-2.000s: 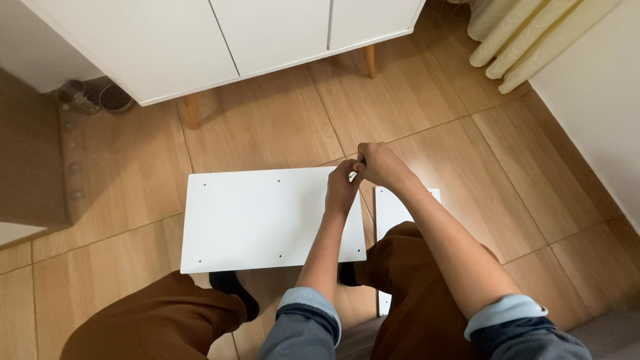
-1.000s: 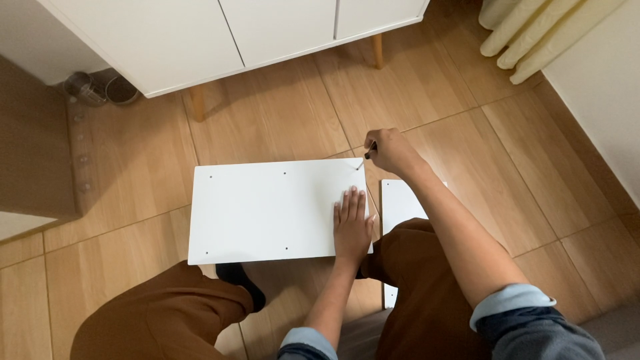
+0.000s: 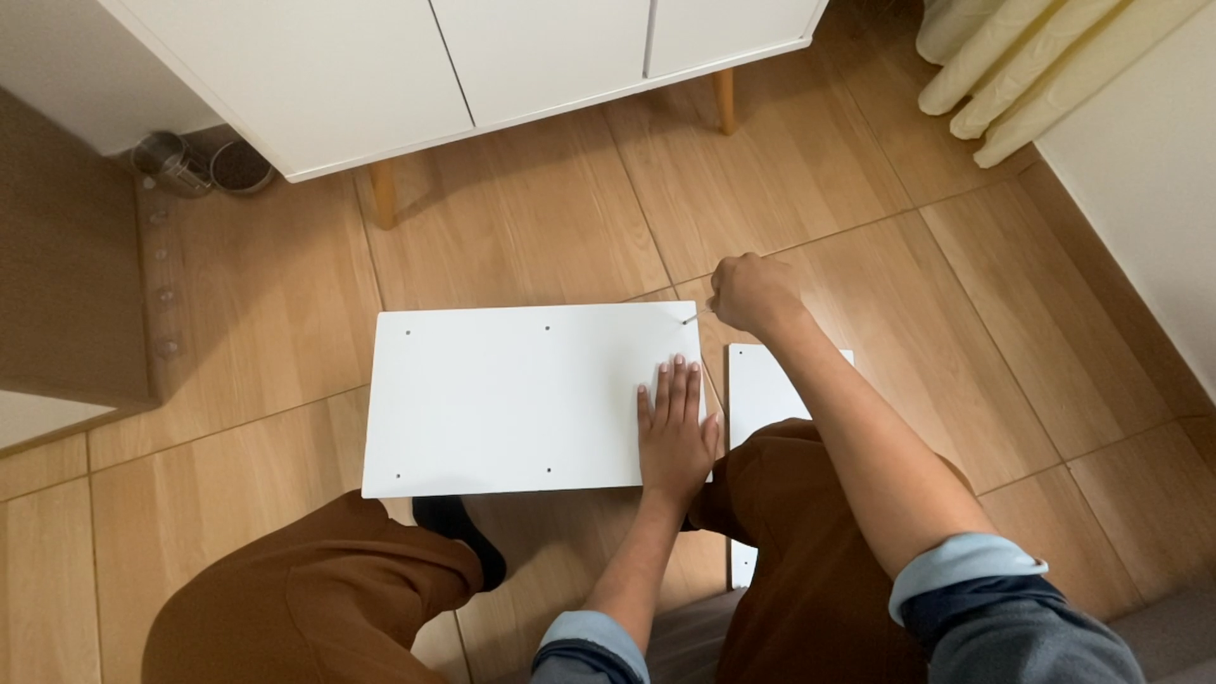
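Observation:
A white rectangular panel (image 3: 503, 399) with several small dark holes lies in front of me, above the floor. My left hand (image 3: 676, 437) rests flat on its right end, fingers apart and pointing away from me. Beyond that hand, my right hand (image 3: 755, 293) is closed around a screwdriver, whose thin metal shaft (image 3: 698, 314) slants down to the hole near the panel's far right corner. The fist hides the screwdriver's handle. Whether a screw sits in that hole cannot be told.
A second white panel (image 3: 760, 389) lies on the floor to the right, partly under my right leg. A white cabinet (image 3: 551, 57) on wooden legs stands ahead. Glass containers (image 3: 173, 163) are at the far left, a pale curtain (image 3: 1007, 66) at the far right.
My hands were together over the panel's far right corner two seconds ago. Since then they have parted: the left came down flat on the panel, the right brought the screwdriver to the corner hole.

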